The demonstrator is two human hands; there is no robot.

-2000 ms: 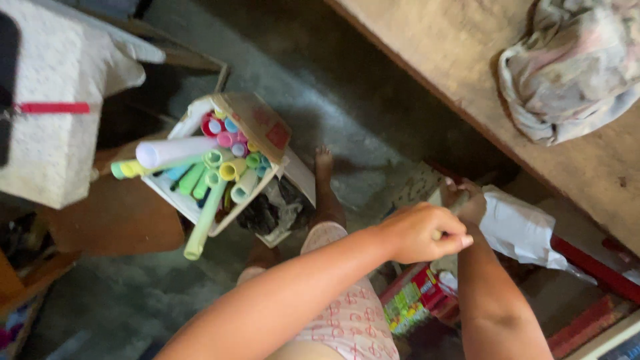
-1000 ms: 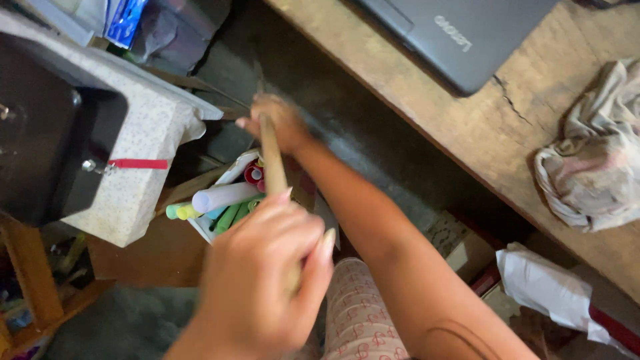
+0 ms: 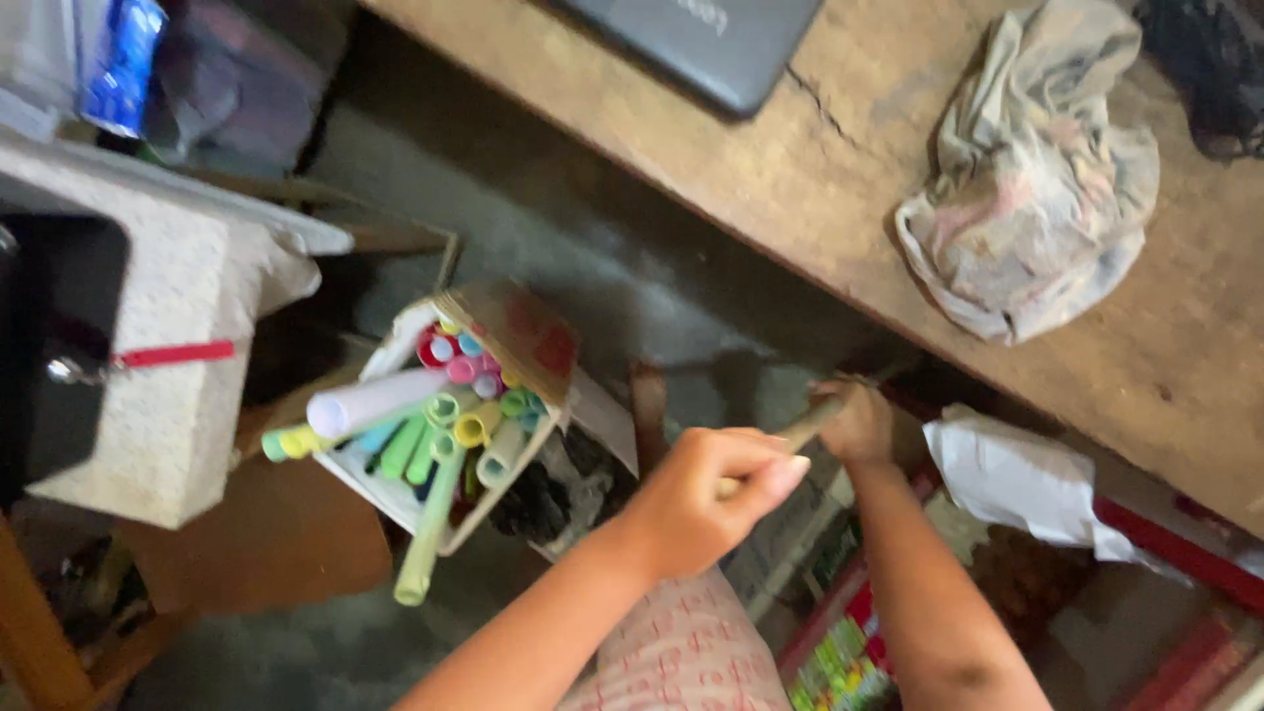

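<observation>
My left hand (image 3: 716, 504), in the lower middle, is closed around the near end of a pale wooden stick (image 3: 812, 423). Farther along the same stick, my right hand (image 3: 857, 420) grips it below the edge of the wooden table. The stick slants up to the right, and its far end is hidden in the shadow beyond my right hand. To the left of my hands, a box (image 3: 390, 494) on the floor holds several coloured paper rolls (image 3: 434, 533).
On the wooden table (image 3: 849, 267) lie a dark laptop (image 3: 731, 59) and a crumpled stained cloth (image 3: 1037, 188). A speckled white surface with a red strap (image 3: 178, 354) stands at left. A white sheet (image 3: 1017, 474) hangs at right. A bare foot (image 3: 649, 395) is on the floor.
My right hand has moved from the upper middle, above the box, back to the right below the table edge. My left hand has moved right too. The stick has swung with them.
</observation>
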